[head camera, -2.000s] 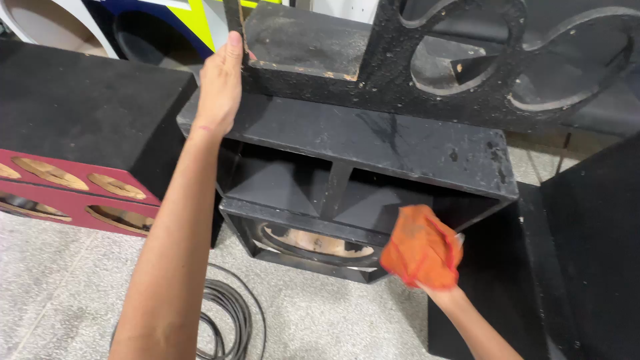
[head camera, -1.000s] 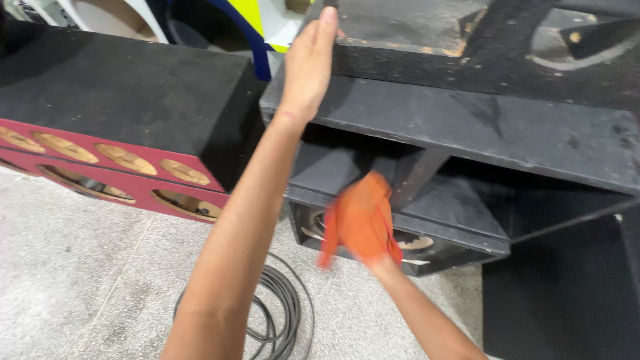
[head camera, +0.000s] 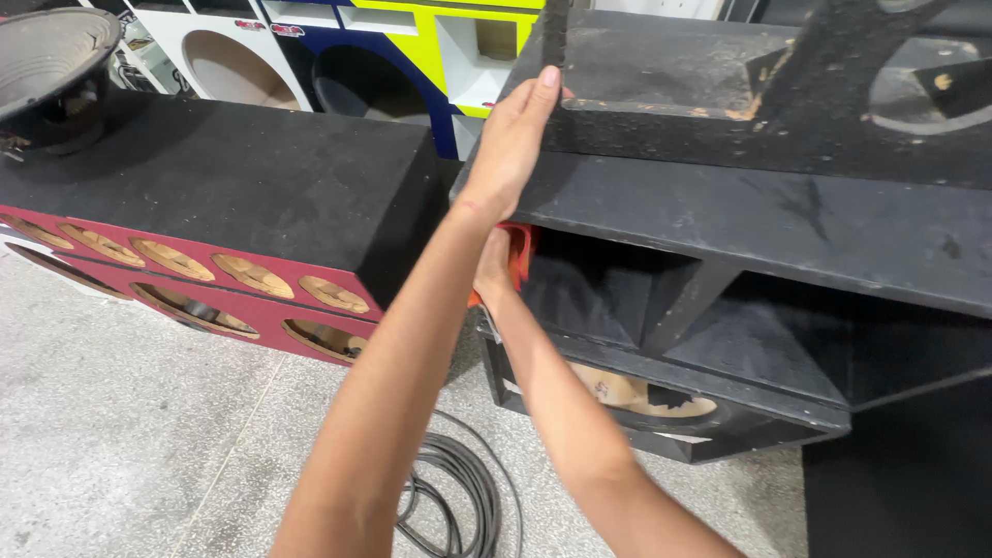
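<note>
My left hand (head camera: 518, 143) grips the left upright edge of a worn black speaker cabinet panel (head camera: 651, 128), its thumb on top. That panel rests on a black wooden speaker cabinet (head camera: 728, 205) with two open compartments above a large round cutout. Below my left wrist, my right hand (head camera: 493, 267) presses an orange cloth (head camera: 521, 256) against the left end of the lower cabinet, by its front opening. The hand is partly behind my left forearm, and most of the cloth is hidden.
At left stands a black cabinet (head camera: 232, 170) with a red front and round holes, a loose speaker cone (head camera: 54, 62) on top. Coiled black cable (head camera: 473, 488) lies on the speckled floor. White, blue and yellow cabinets (head camera: 372, 62) stand behind. A black panel (head camera: 899, 480) is at lower right.
My right hand has moved left with the orange cloth, from in front of the cabinet to its left end. My left hand still holds the upper edge. The view has swung left.
</note>
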